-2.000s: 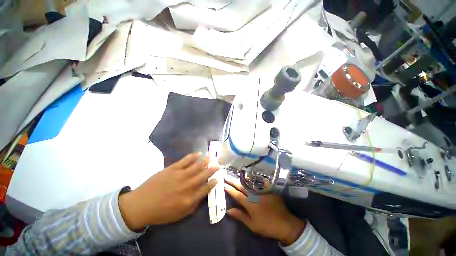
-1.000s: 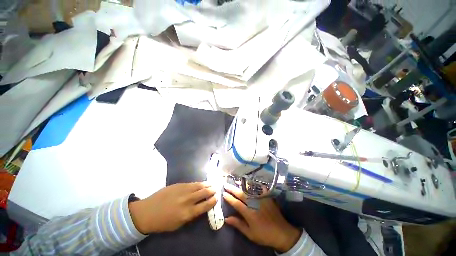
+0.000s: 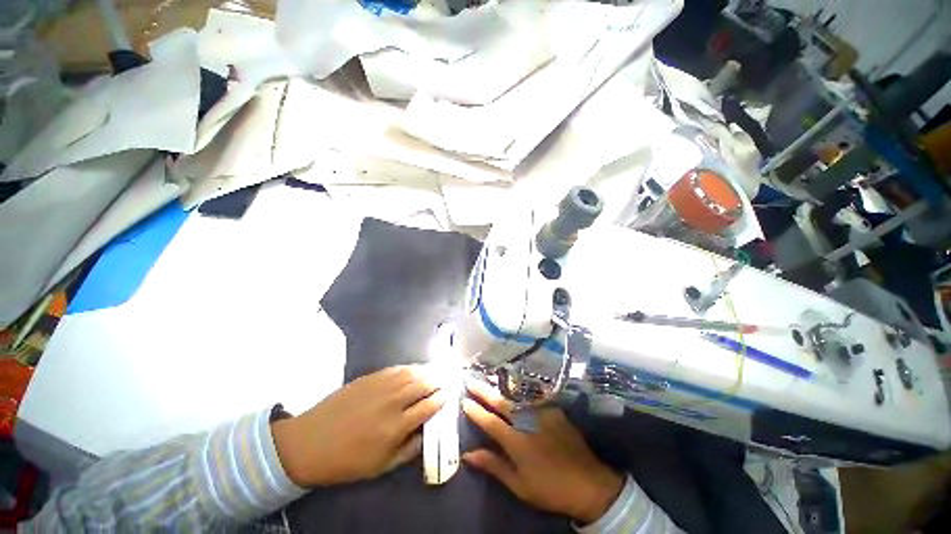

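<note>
A dark garment panel (image 3: 401, 276) lies flat on the white machine table, its angled edges showing left of the machine head. A narrow white template (image 3: 442, 443) with a rounded near end lies on it, running up to the needle area, where lamp glare hides detail. My left hand (image 3: 360, 426) lies on the cloth at the template's left edge, fingertips on or against it. My right hand (image 3: 547, 459) lies flat on the cloth to its right, fingers spread, fingertips near the needle area under the sewing machine head (image 3: 511, 282).
Creased paper patterns (image 3: 344, 130) are heaped behind the table. A blue sheet (image 3: 125, 261) is at the left edge. Two pens, one blue (image 3: 758, 356), and a yellow thread (image 3: 740, 355) lie on the machine. An orange-brown round object (image 3: 706, 200) stands behind it.
The template's near end has shifted slightly left since a second ago. Both hands stay beside it. The whole view sits lower than two seconds ago.
</note>
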